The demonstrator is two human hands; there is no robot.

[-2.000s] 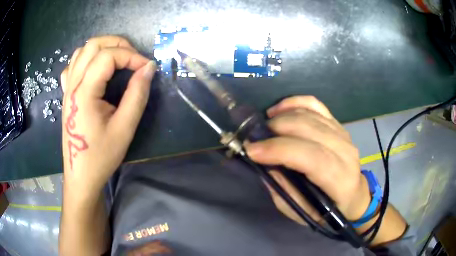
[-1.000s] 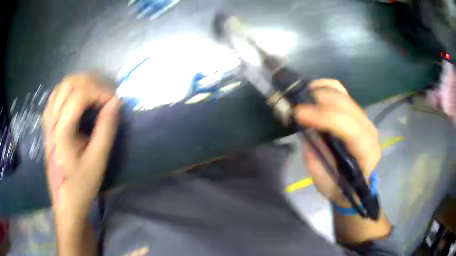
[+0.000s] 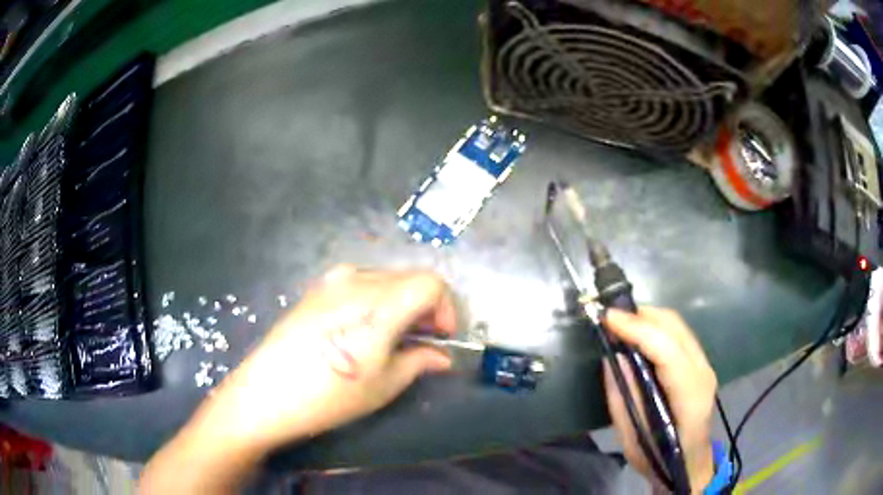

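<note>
My left hand [image 3: 339, 348] is in the middle, its fingers and thumb closed on the left end of a blue circuit board [image 3: 513, 368]. Glare and my fingers hide much of that board; its blue right end shows. My right hand [image 3: 668, 372] holds the black soldering iron [image 3: 612, 280] with the thin metal feed tube alongside. The iron's tip is above the mat, right of both boards, and touches neither. Another blue board [image 3: 455, 189] with a white middle lies slanted beyond my left hand. Tiny clear components [image 3: 189, 334] lie scattered left of my hand.
A black tray [image 3: 111, 232] with silvery rows beside it stands at the left. A dark fan box with a round grille [image 3: 610, 82] is at the back right. Right of it are a spool with an orange-red band [image 3: 750, 160] and a dark box [image 3: 833, 164]. Black cables [image 3: 789, 372] hang at the right.
The view has shifted, bringing the fan, spool and tray into sight. My left hand has gone from beside the board to gripping its end. The iron tip has moved away from the board.
</note>
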